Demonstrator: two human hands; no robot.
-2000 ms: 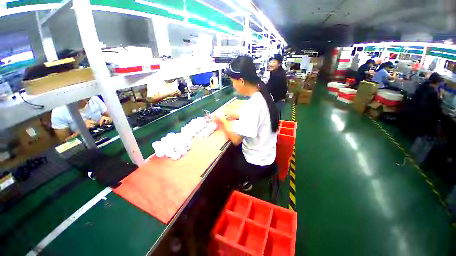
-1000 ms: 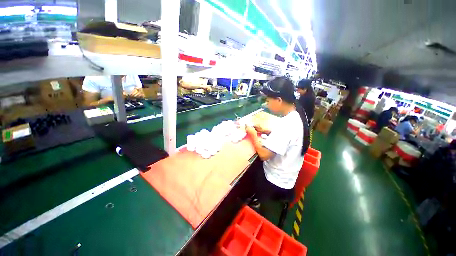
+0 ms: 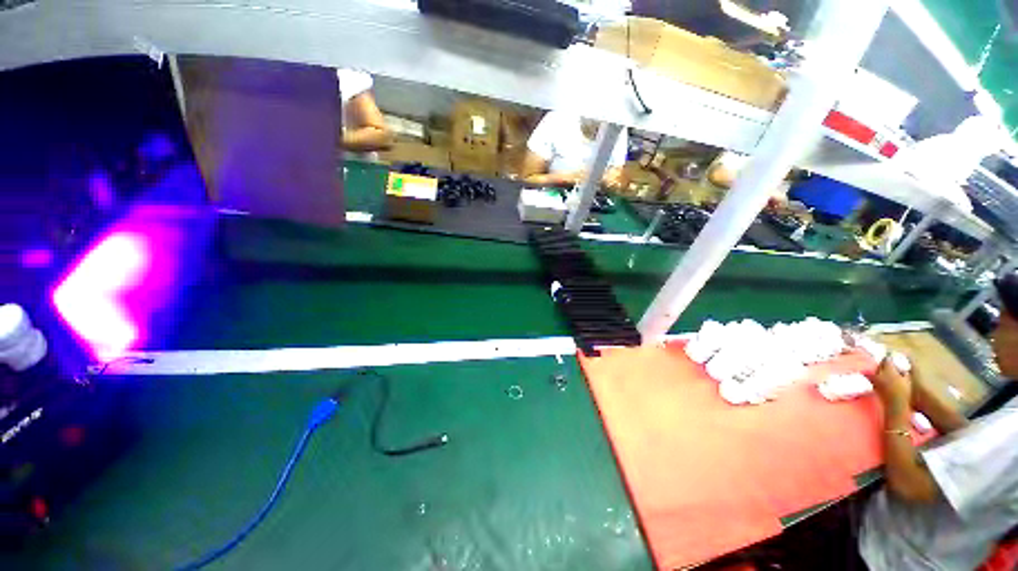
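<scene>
Neither of my hands is in view. Nearest in front of me, a thin black test lead (image 3: 383, 429) lies curved on the green bench top (image 3: 502, 491), its small plug end pointing right. A blue cable (image 3: 276, 482) with a blue connector meets the black lead's other end and curves down to the bottom edge. A black box (image 3: 39, 446) stands at the left edge with white pieces (image 3: 19, 335) on top. A few small rings (image 3: 515, 392) lie on the green surface right of the lead.
A red mat (image 3: 714, 468) lies at right with a heap of white units (image 3: 765, 355). A person (image 3: 949, 480) sits beside it, hands at the units. A black ribbed strip (image 3: 586, 296), a white post (image 3: 759, 178) and a glowing pink-purple panel (image 3: 106, 292) stand or lie farther back.
The view has swung left and down. The blue cable, black lead, black box and glowing panel have come into view; the red divided bin and the aisle have left it.
</scene>
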